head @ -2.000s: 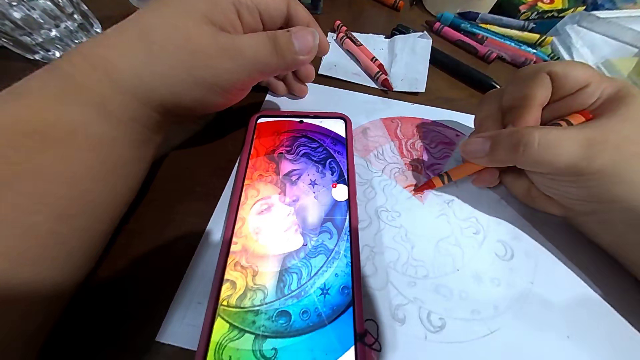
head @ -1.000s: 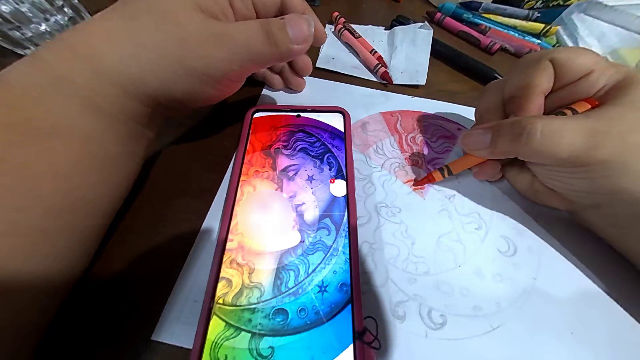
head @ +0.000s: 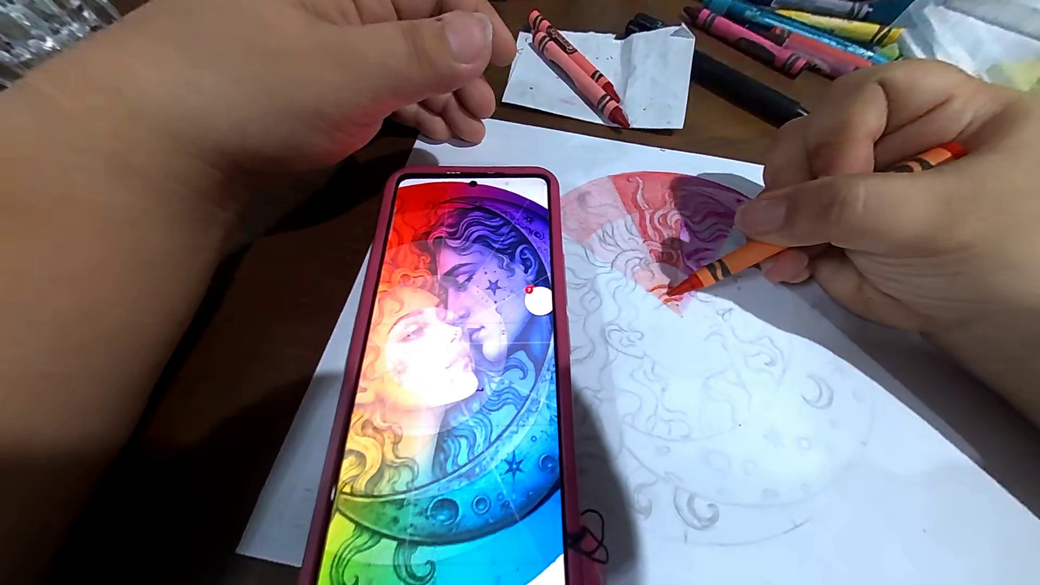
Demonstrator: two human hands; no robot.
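Note:
My right hand [head: 877, 187] grips an orange-wrapped crayon [head: 735, 262], its red-orange tip touching the partly coloured pencil drawing on a white sheet of paper [head: 780, 390]. Red, pink and purple patches fill the top of the round drawing. A smartphone in a dark pink case [head: 455, 366] lies over the sheet's left part, its screen lit with a rainbow-coloured picture of two faces and a crescent moon. Above the phone, my left hand [head: 390, 65] is held with its fingers curled and thumb on top; nothing shows in it, though its palm is hidden.
Two red-tipped crayons [head: 577, 69] rest on a small creased paper [head: 666, 89] beyond the sheet. A black pen [head: 747, 85] lies beside it. Several crayons [head: 780, 36] and white crumpled plastic [head: 967, 41] are at the back right. Clear glassware [head: 49, 28] stands at the far left.
The crayon tip has shifted slightly on the drawing, while my right hand keeps its grip. The glow on the phone's picture has changed in shape. My left hand has hardly moved.

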